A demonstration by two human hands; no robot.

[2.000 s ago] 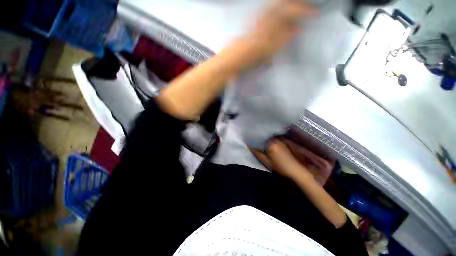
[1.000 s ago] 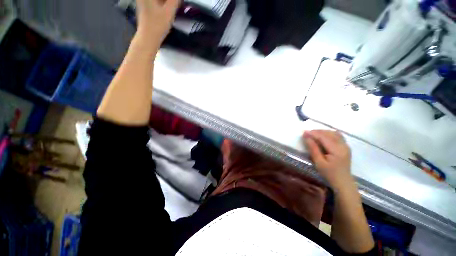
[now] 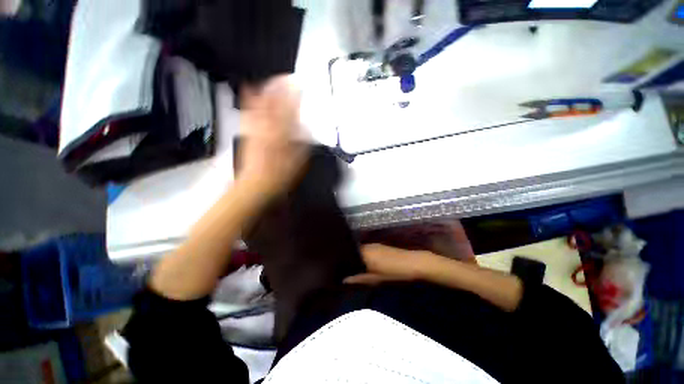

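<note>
A black panel point(image 3: 304, 232) hangs over the table's front edge down to lap level. My left hand point(image 3: 274, 135), blurred by motion, is at its upper part and holds it. My right hand point(image 3: 369, 262) is at the panel's right side, below the table edge; its fingers are partly hidden, so its grip is unclear. The sewing machine's needle area point(image 3: 386, 64) is at the top centre, with a blue knob-like attachment point(image 3: 406, 81) beside it.
Stacked grey-white and black pieces point(image 3: 112, 82) lie at left, beside a black fabric pile point(image 3: 232, 37). Thread snips point(image 3: 562, 107) lie at right. A silvery ruler strip point(image 3: 450, 206) lines the table front. Blue crate point(image 3: 90, 281) stands lower left.
The view has turned right. My left hand has come back from the far left stacks and now has a black panel. My right hand has moved from the tabletop to below its edge.
</note>
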